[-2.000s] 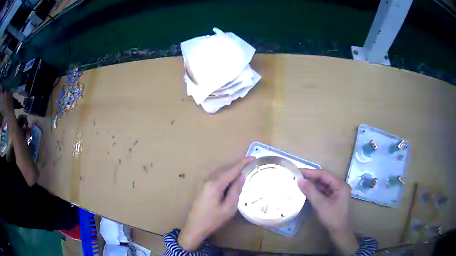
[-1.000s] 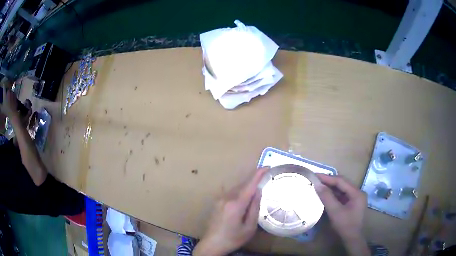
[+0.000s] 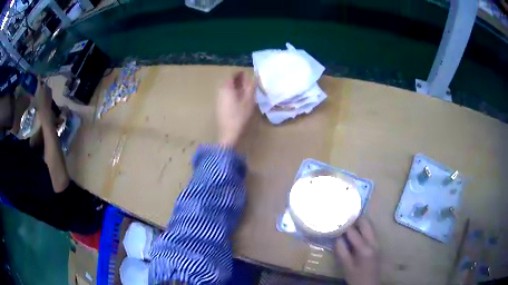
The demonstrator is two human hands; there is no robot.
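A round housing (image 3: pixel 325 204) lies on a pale square fixture plate (image 3: pixel 364 188) near the bench's front edge; its top is washed out by glare. My right hand (image 3: pixel 357 249) is at the housing's lower right rim, slightly blurred; whether it grips the rim is unclear. My left hand (image 3: pixel 236 104) is blurred, reached out to the left side of the stack of white wrapping sheets (image 3: pixel 289 78). Its fingers are apart and I see nothing in it. What lies inside the stack is hidden.
An empty four-post fixture (image 3: pixel 430 197) is at the right, with a brownish one (image 3: pixel 478 250) beyond it. A white metal upright (image 3: pixel 452 50) stands behind the bench. A person's arm (image 3: pixel 53 150), black box (image 3: pixel 86 71) and small parts (image 3: pixel 120 89) are left. A blue tote (image 3: pixel 109 245) is below.
My left hand has let go of the housing and moved up to the wrapped stack. The housing now lies lower on the fixture, with my right hand at its lower right. A pale object appears on the conveyor.
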